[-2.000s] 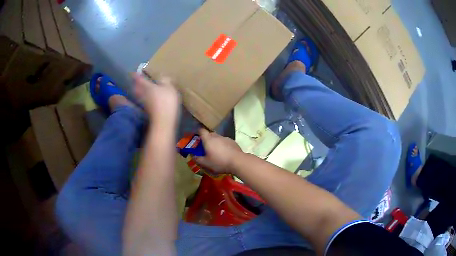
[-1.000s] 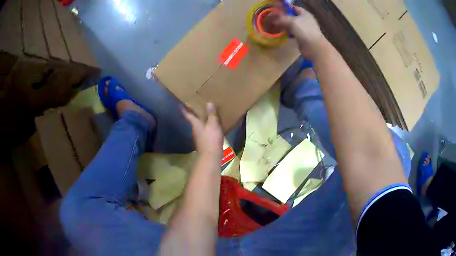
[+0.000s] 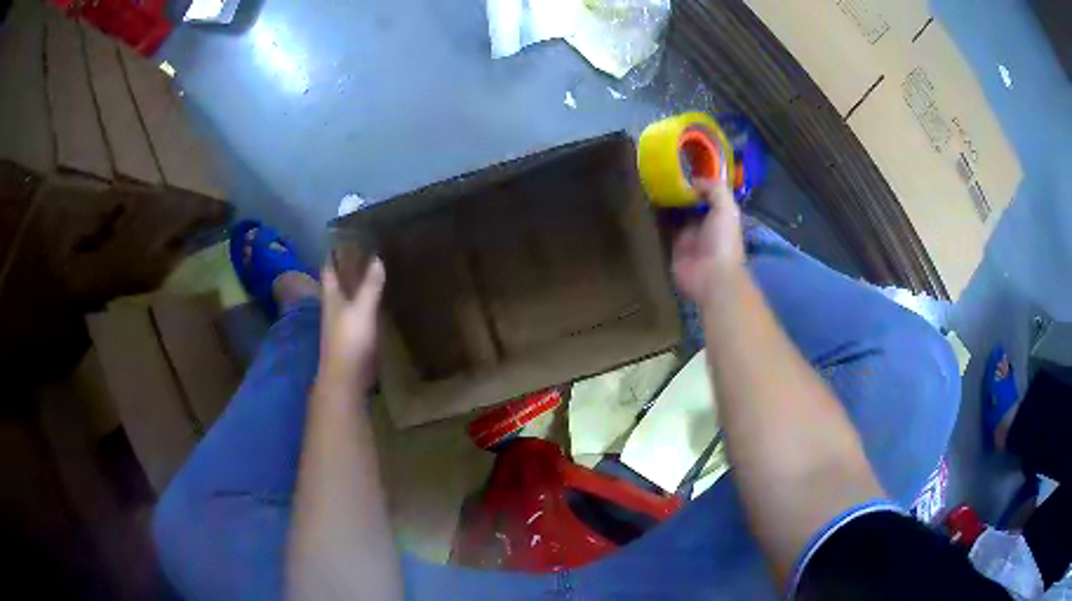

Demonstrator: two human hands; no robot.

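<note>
An open brown carton (image 3: 535, 264) is held between my knees with its open side facing me, so its dark inside shows. My left hand (image 3: 352, 317) holds the carton's left wall, thumb at the rim. My right hand (image 3: 710, 241) is at the carton's right side and holds the tape dispenser (image 3: 738, 159), with its yellow tape roll (image 3: 668, 166) and orange core beside the carton's upper right corner. Whether my right fingers also touch the carton is hard to tell. The carton's outer faces are hidden.
A flat carton stack (image 3: 929, 129) lies at the right, stacked made-up cartons (image 3: 100, 129) at the left. Pale yellow backing paper (image 3: 670, 429), a red label (image 3: 515, 418) and a red stool (image 3: 553, 505) are below the carton. Clear film (image 3: 588, 29) lies beyond. Another person's foot (image 3: 1002, 393) shows at right.
The carton has been turned so its open side now faces me; its labelled face is out of sight. My left hand moved left to its wall. The dispenser moved from above the carton to its right side.
</note>
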